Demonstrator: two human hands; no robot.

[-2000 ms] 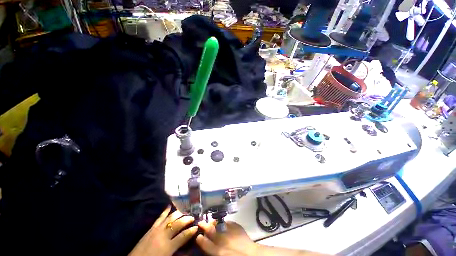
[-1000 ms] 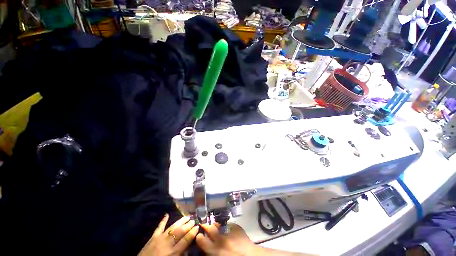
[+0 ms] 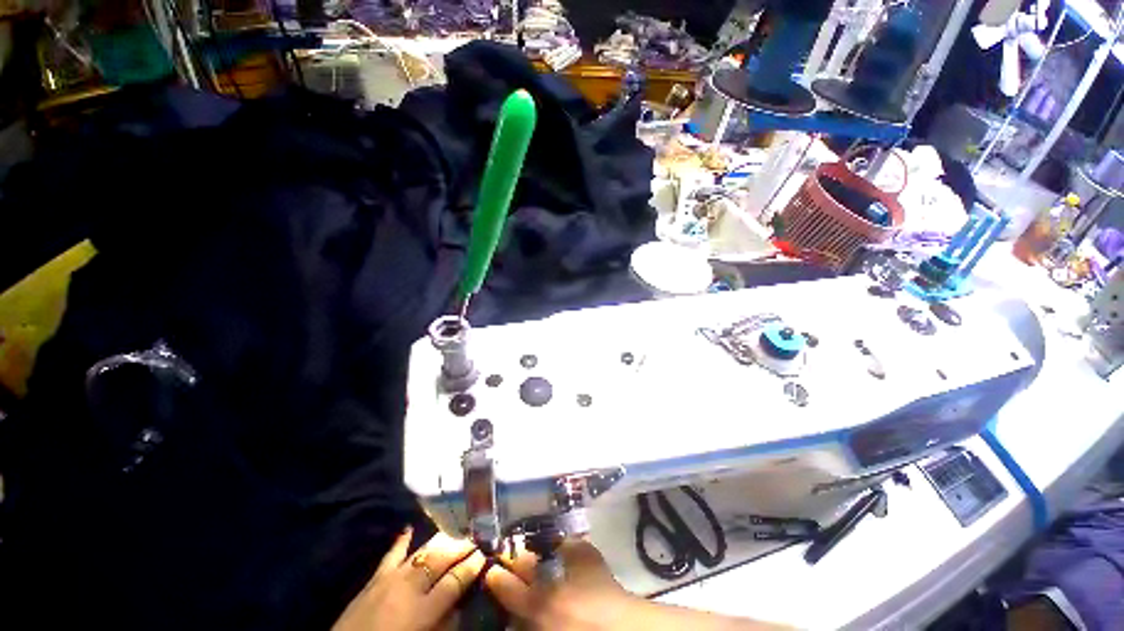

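A large heap of dark cloth (image 3: 247,271) lies left of the white sewing machine (image 3: 666,370) and runs down to its needle end. My left hand (image 3: 419,582), with a ring on one finger, lies on the dark cloth just left of the presser foot area, fingers spread. My right hand (image 3: 561,592) is beside it, under the machine head, partly hidden by the metal parts. The fingertips of both hands nearly meet at the needle area. The needle and the cloth edge under the fingers are hidden. Neither hand clearly grips anything.
Black-handled shears (image 3: 678,530), small dark tools (image 3: 844,526) and a calculator-like pad (image 3: 961,484) lie on the table in front of the machine. A green-handled tool (image 3: 498,191) stands at the head's left end. Behind are a red-brown basket (image 3: 838,216) and thread cones (image 3: 789,56). A person's purple clothing (image 3: 1085,579) shows lower right.
The camera view has shifted slightly back and forth. Both hands stay at the needle area, with only small movements. The cloth shows no clear movement.
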